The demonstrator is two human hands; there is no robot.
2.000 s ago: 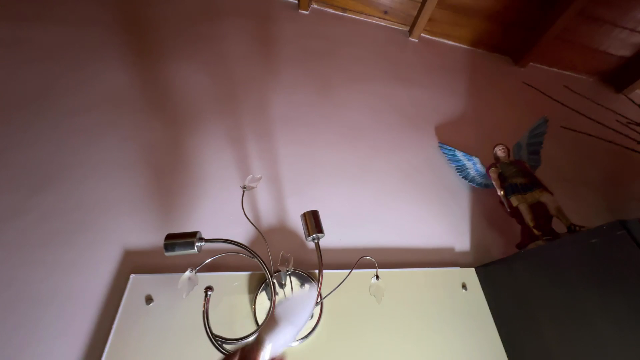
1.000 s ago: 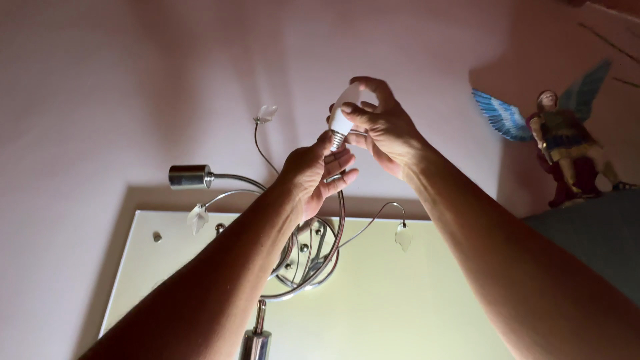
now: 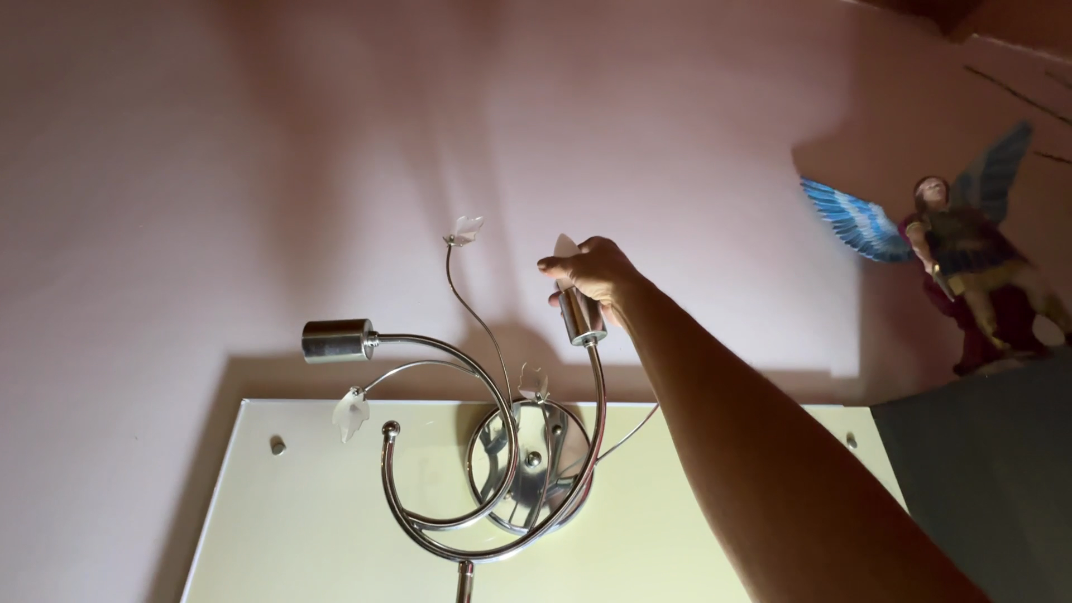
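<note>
My right hand (image 3: pixel 596 272) holds a white light bulb (image 3: pixel 566 248) by its sides, at the upper mouth of a chrome lamp socket (image 3: pixel 583 316). The bulb's base is hidden, so how deep it sits cannot be told. That socket tops a curved arm of a chrome wall lamp (image 3: pixel 533 469) with a round mirror-like base. A second chrome socket (image 3: pixel 337 341) points left with no bulb in it. Thin stems carry clear leaf ornaments (image 3: pixel 351 414). My left hand is out of view.
Behind the lamp is a pale yellow panel (image 3: pixel 301 502) with metal studs. At the right, a winged figurine (image 3: pixel 963 268) stands on a dark surface (image 3: pixel 988 452). A pinkish wall (image 3: pixel 167 209) rises behind.
A second ago both my hands were at the bulb, above the lamp; now my left hand has left the view, and my right hand has brought the bulb down to the upright socket.
</note>
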